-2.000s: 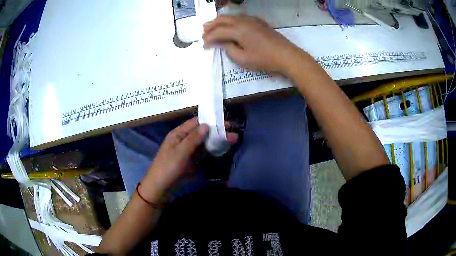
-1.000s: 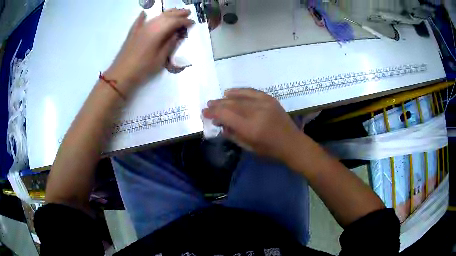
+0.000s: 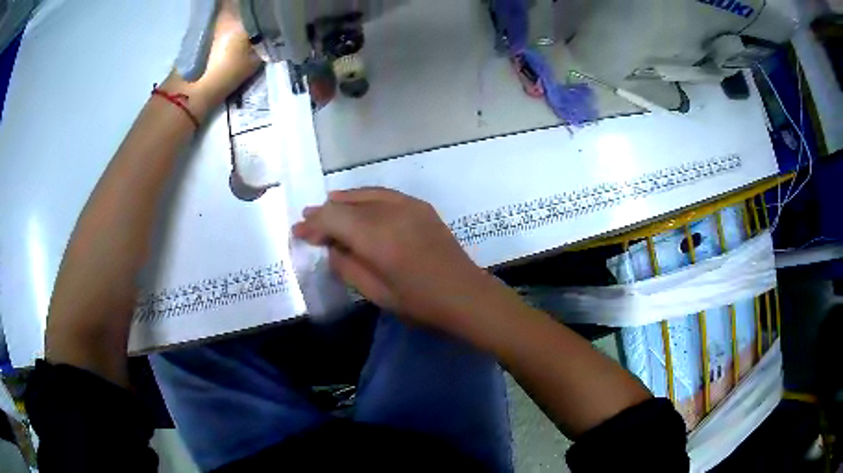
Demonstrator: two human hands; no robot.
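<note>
A white fabric strip (image 3: 298, 152) runs from the needle area down toward the table's front edge. My right hand (image 3: 384, 245) holds the strip between thumb and fingers near the front edge; the strip's lower end is blurred. My left hand (image 3: 229, 57) is at the back left beside the sewing machine head (image 3: 638, 42), partly behind the pale guard (image 3: 197, 37) and machine parts; its fingertips are hidden. The slide plate (image 3: 256, 152) shows left of the strip. The presser foot cannot be made out clearly.
A purple bundle (image 3: 566, 95) and a white-handled tool (image 3: 638, 98) lie right of the needle. A printed ruler (image 3: 592, 197) runs along the front of the white table (image 3: 527, 166). A yellow wire basket (image 3: 704, 342) wrapped with white cloth stands at the right. My jeans are below the edge.
The view has shifted, showing more of the machine head. My left hand has moved from the strip's lower end to the back beside the needle; my right hand has moved from near the needle to the strip's lower part.
</note>
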